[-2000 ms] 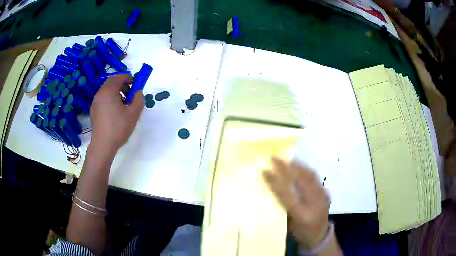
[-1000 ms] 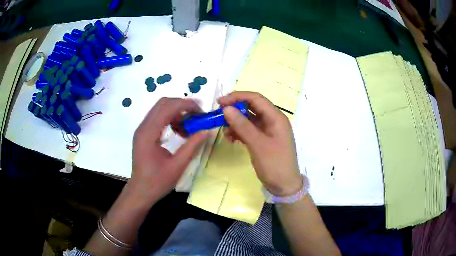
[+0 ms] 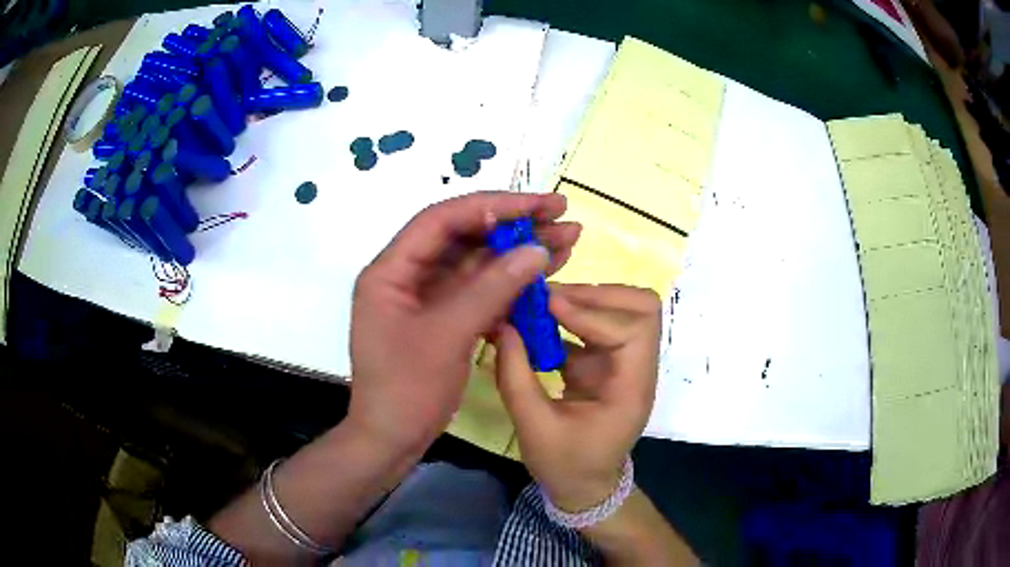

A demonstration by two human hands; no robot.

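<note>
A bright blue battery cell (image 3: 536, 316) is held tilted between both hands, above a pale yellow sheet (image 3: 637, 144) with a dark line across it. My left hand (image 3: 426, 299) grips its upper end between thumb and fingers. My right hand (image 3: 593, 382) holds its lower part with thumb and fingers. The fingers hide parts of the cell, and I cannot see its wires clearly. Several dark green-grey discs (image 3: 395, 142) lie on the white board (image 3: 288, 277) beyond my left hand.
A heap of blue cells (image 3: 166, 133) with red and dark wires lies at left, beside a tape roll (image 3: 93, 112). A fanned stack of yellow sheets (image 3: 914, 321) lies at right. A grey post (image 3: 451, 18) stands at the far edge before the green belt (image 3: 775, 50).
Both hands came together on the cell, which has turned from nearly level to steeply tilted since a second ago. The yellow sheet, earlier moved by my right hand, lies on the board. The view has shifted.
</note>
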